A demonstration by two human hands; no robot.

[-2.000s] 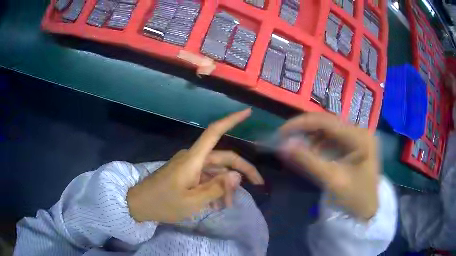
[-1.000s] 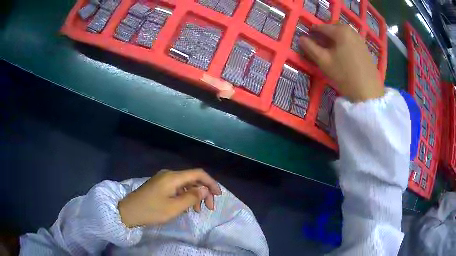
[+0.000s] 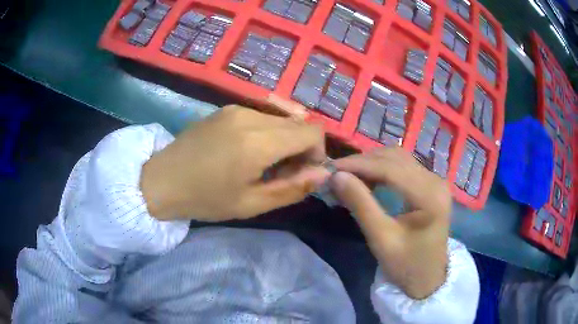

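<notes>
My left hand (image 3: 237, 168) and my right hand (image 3: 402, 212) meet in front of the tray's near edge. Their fingertips pinch a small grey part (image 3: 328, 183) between them; most of it is hidden by the fingers and its shape is blurred. The red-orange compartment tray (image 3: 362, 69) lies just beyond the hands. Its pockets hold grey ribbed bundles (image 3: 384, 114), many side by side. One pocket in the middle right holds a bundle on its right side only, with bare red floor on the left.
A blue bin (image 3: 526, 162) stands right of the tray. A neighbouring red-orange tray (image 3: 531, 229) with grey pieces lies beyond it. A beige tab (image 3: 286, 106) is on the tray's near edge. The dark green bench (image 3: 57, 69) runs under the trays. Grey cloth shows at lower right.
My right hand has come back from over the tray to my left hand, which has moved up and right. Both now pinch the small grey part. The tray appears slightly further right in view.
</notes>
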